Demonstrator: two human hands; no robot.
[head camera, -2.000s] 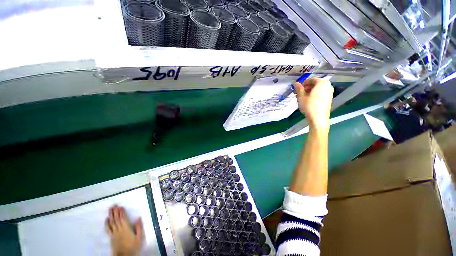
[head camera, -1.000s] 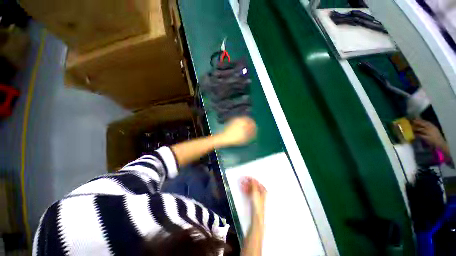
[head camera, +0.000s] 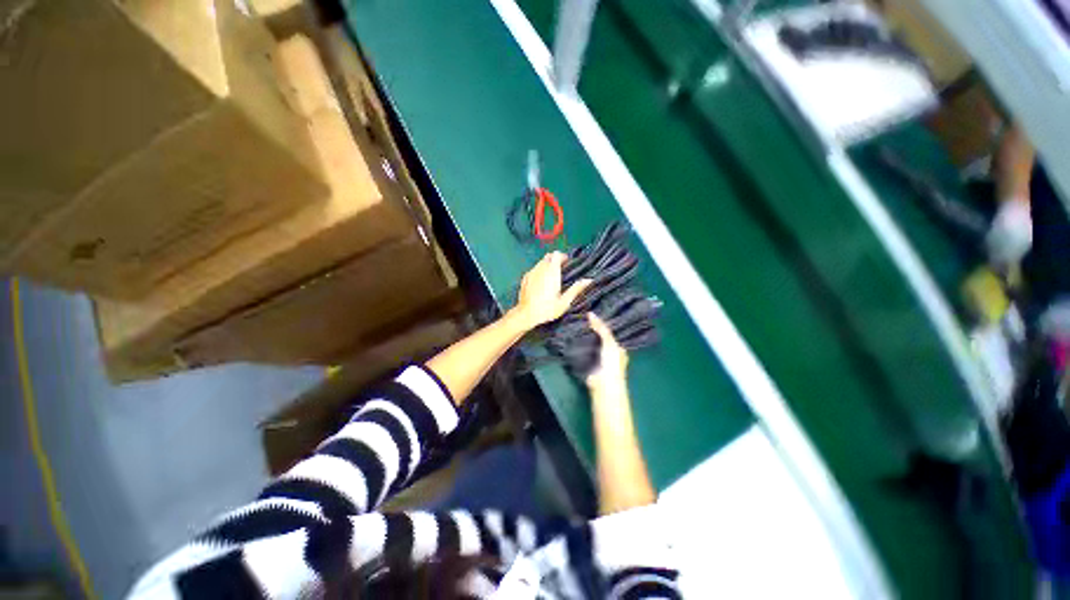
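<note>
Dark grey power cords (head camera: 608, 272) lie in bundled hanks on the green side bench (head camera: 440, 106). My left hand (head camera: 546, 290) is on the upper part of the cords, its fingers over them. My right hand (head camera: 605, 352) is at the lower part, with cord at its thumb and fingers. Both hands hold the cords; the undersides of the fingers are hidden. Scissors with orange-red handles (head camera: 548, 216) lie just beyond the cords, blades pointing away. A white work mat (head camera: 751, 527) lies at the near end of the bench.
Large brown cartons (head camera: 270, 246) stand left of the bench on the blue-grey floor (head camera: 176, 440). The green conveyor (head camera: 751, 234) runs on the right behind a white edge. Beyond it are a white board (head camera: 827, 82) with dark cords and another person's arm (head camera: 1011, 176).
My left hand has moved forward onto the cords. My right hand has left the white mat and is now on them too. The view has shifted, and the cords and scissors appear lower.
</note>
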